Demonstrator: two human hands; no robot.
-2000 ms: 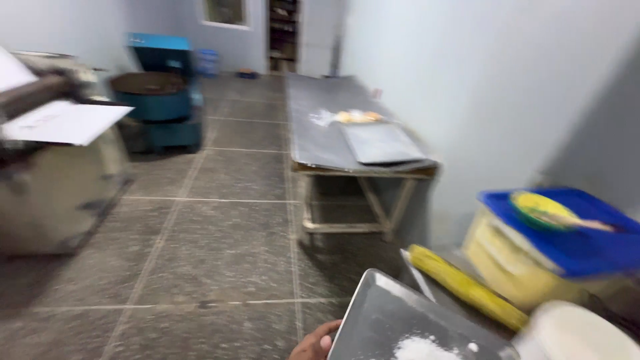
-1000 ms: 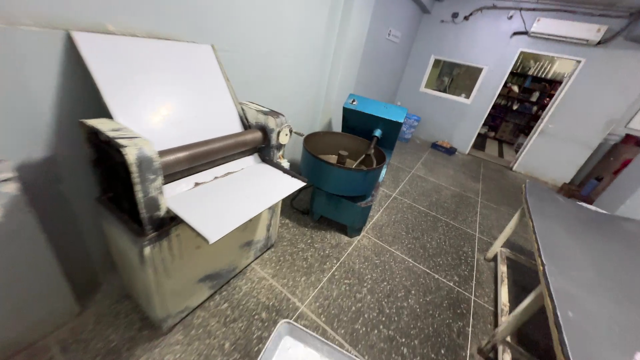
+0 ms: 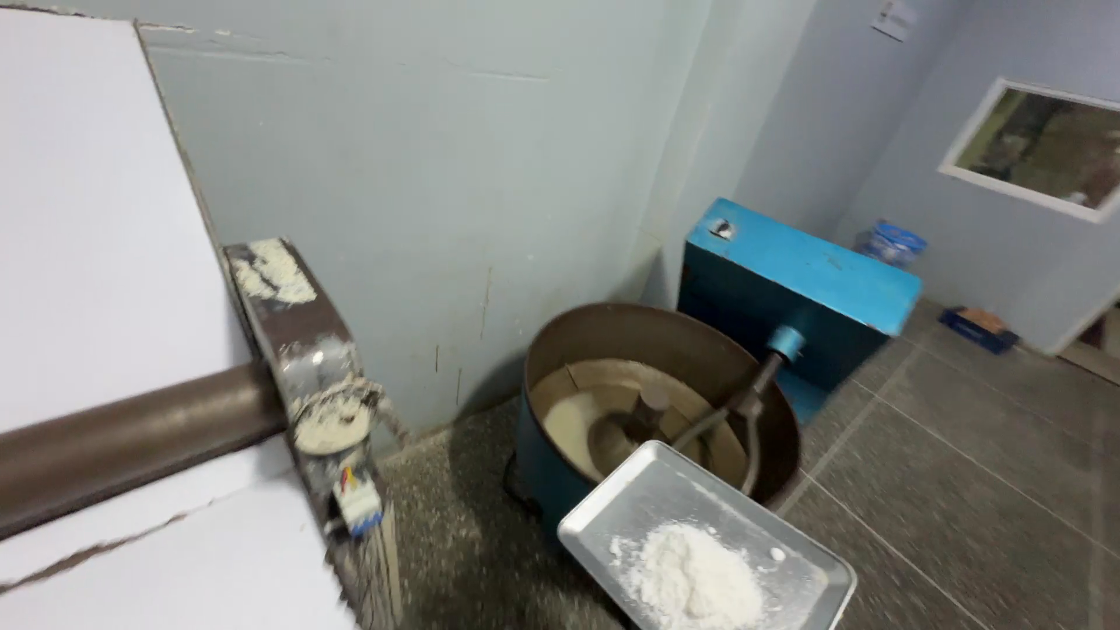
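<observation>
A shallow metal tray (image 3: pixel 801 582) with a heap of white powder (image 3: pixel 696 577) on it juts in from the bottom edge, right of the middle. Neither my left hand nor my right hand shows, and what holds the tray is out of view. Beyond the tray's far corner stands a large round mixer bowl (image 3: pixel 547 468), blue outside and brown inside. Pale material (image 3: pixel 573 429) lies in the bowl around a central hub, and a bent metal mixing arm (image 3: pixel 748 402) reaches in from the blue machine housing (image 3: pixel 809 267).
At the left is a roller machine with a dark metal roller (image 3: pixel 140 437), white boards (image 3: pixel 96 192) and a worn end housing (image 3: pixel 293 306) with exposed wires. A blue box (image 3: pixel 978 328) sits on the tiled floor (image 3: pixel 945 472) near the back wall, below a window (image 3: pixel 1041 144).
The view has swung left and come closer to the mixer and roller machine. A hand seen at the tray's edge two seconds ago is out of view.
</observation>
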